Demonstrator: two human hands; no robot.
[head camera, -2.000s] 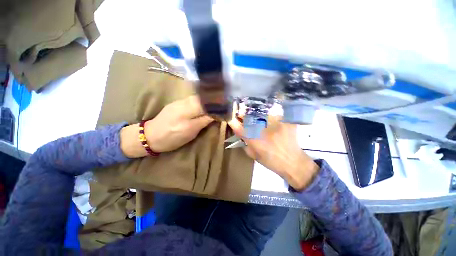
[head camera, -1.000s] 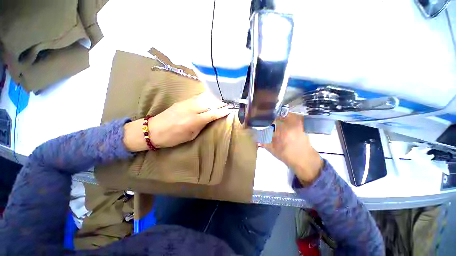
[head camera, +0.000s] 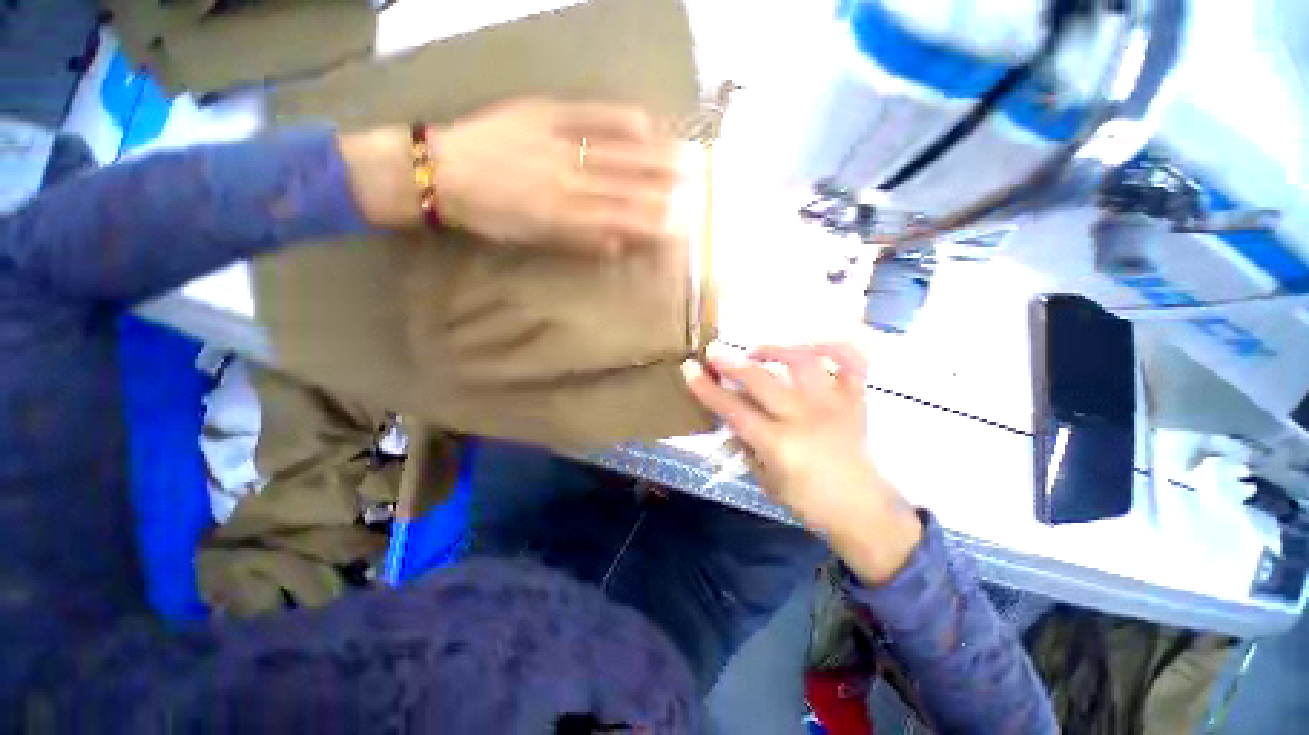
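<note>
A brown garment panel (head camera: 345, 316) lies on the white table, left of the sewing machine's foot area (head camera: 840, 216). A pleated brown pocket piece (head camera: 546, 323) lies on it. My left hand (head camera: 553, 172), blurred, lies flat on the cloth with fingers extended. My right hand (head camera: 790, 417) has its thumb and fingertips on the cloth's right edge near the pocket corner. A small shiny bit, perhaps the zipper end (head camera: 714, 104), shows at the upper right of the cloth. Snips are not clearly visible; a pale blurred shape shows under my right hand.
The white and blue machine head (head camera: 991, 72) stands at the upper right. A black smartphone (head camera: 1084, 409) lies on the table at the right. Brown cut pieces (head camera: 259, 43) lie at the upper left. A blue bin (head camera: 161, 474) with brown and white cloth is at the lower left.
The panel has come out from under the machine head, and its pocket edge now lies left of the foot. My left hand has moved up across the cloth; my right hand is at its edge.
</note>
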